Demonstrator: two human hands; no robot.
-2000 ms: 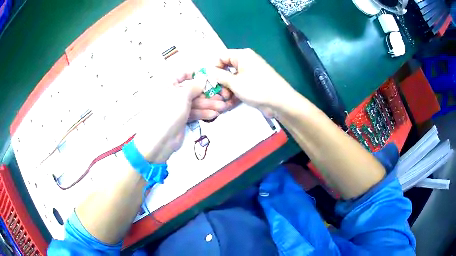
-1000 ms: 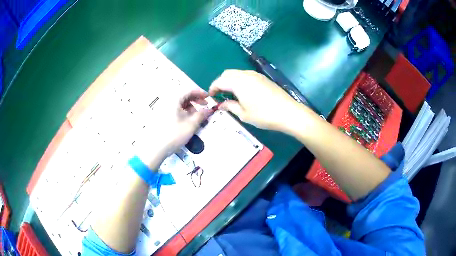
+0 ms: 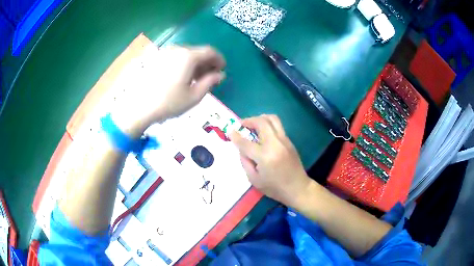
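The white back panel (image 3: 182,208) lies in front of me. A small green circuit board (image 3: 232,125) is at its right corner, partly covered by my fingers, with a short red cable (image 3: 217,132) beside it. My right hand (image 3: 270,153) holds the board at its edge with the fingertips. My left hand (image 3: 182,83) is blurred, above the panel's far edge, with curled fingers; whether it holds something tiny I cannot tell. A black oval (image 3: 202,156) and thin wire leads (image 3: 207,190) are on the panel. A red ribbon cable (image 3: 137,203) shows near my left forearm.
An orange-red pallet border (image 3: 228,215) edges the panel. An electric screwdriver (image 3: 306,91) and a bag of screws (image 3: 250,18) lie on the green bench (image 3: 249,78). A red tray (image 3: 358,182) of green boards stands at the right, beside white strips (image 3: 436,145).
The hands have parted: my left hand has moved up and away, while my right hand has moved lower right with the green board. The black oval, short red cable and red ribbon cable are now uncovered.
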